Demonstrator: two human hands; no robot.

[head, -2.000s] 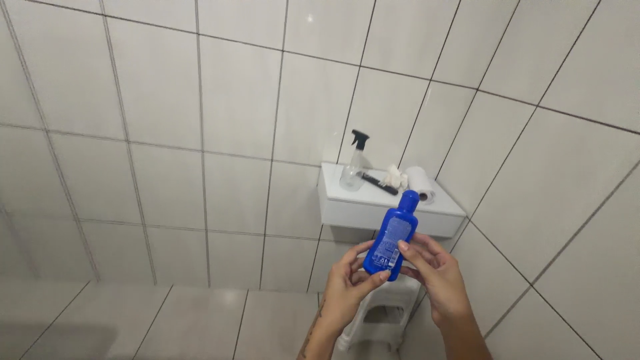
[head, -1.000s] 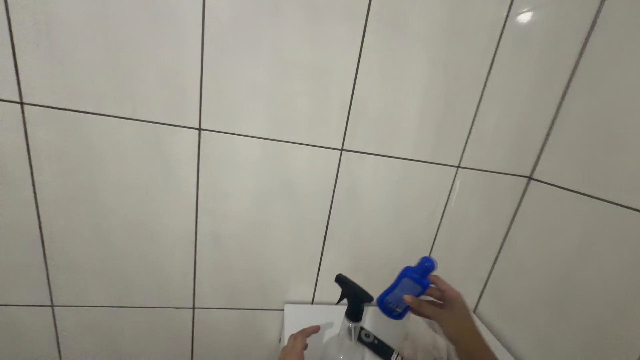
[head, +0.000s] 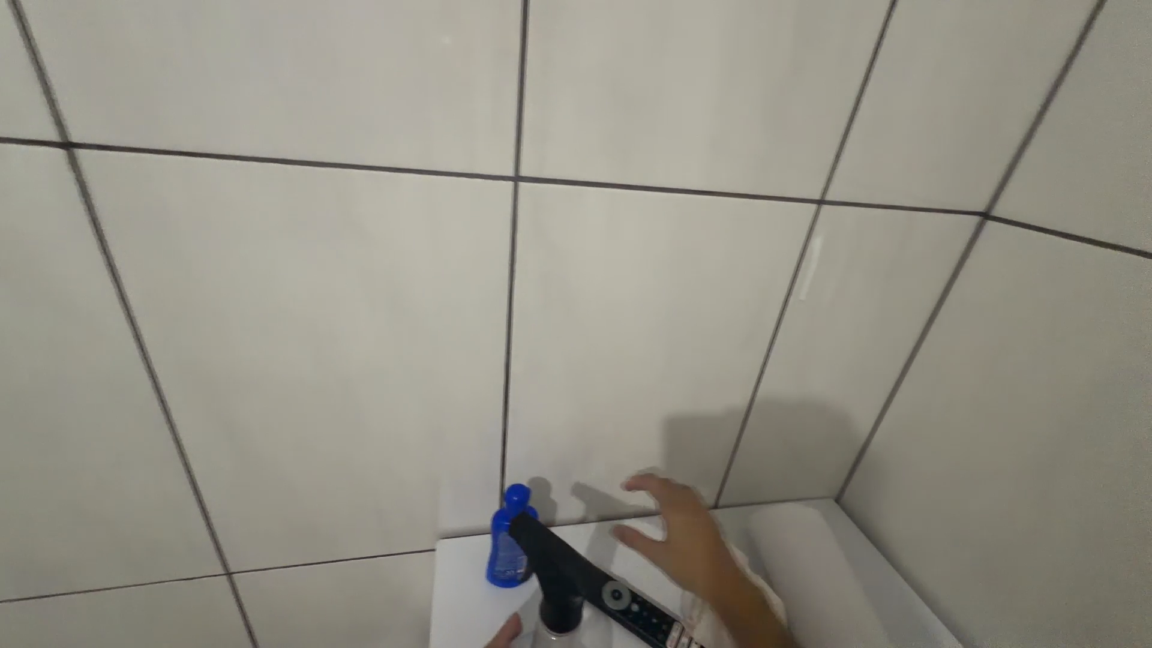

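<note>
A blue plastic bottle stands upright on the left part of a white shelf, near the tiled wall. Just in front of it is a spray bottle with a black trigger head; its clear body is mostly cut off by the lower edge. My right hand is above the shelf, thumb and fingers apart, with nothing in it. Of my left hand only a fingertip shows, beside the spray bottle's neck; whether it holds the bottle cannot be told. A black remote control lies to the right of the spray bottle.
A white roll lies at the shelf's right side, by the corner of the walls. Crumpled pale material is partly hidden behind my right forearm. Tiled walls rise behind and to the right of the shelf.
The blue bottle, in my right hand a second ago, now stands on the shelf to the left of the spray head. My right hand has let it go. The view has moved closer to the shelf.
</note>
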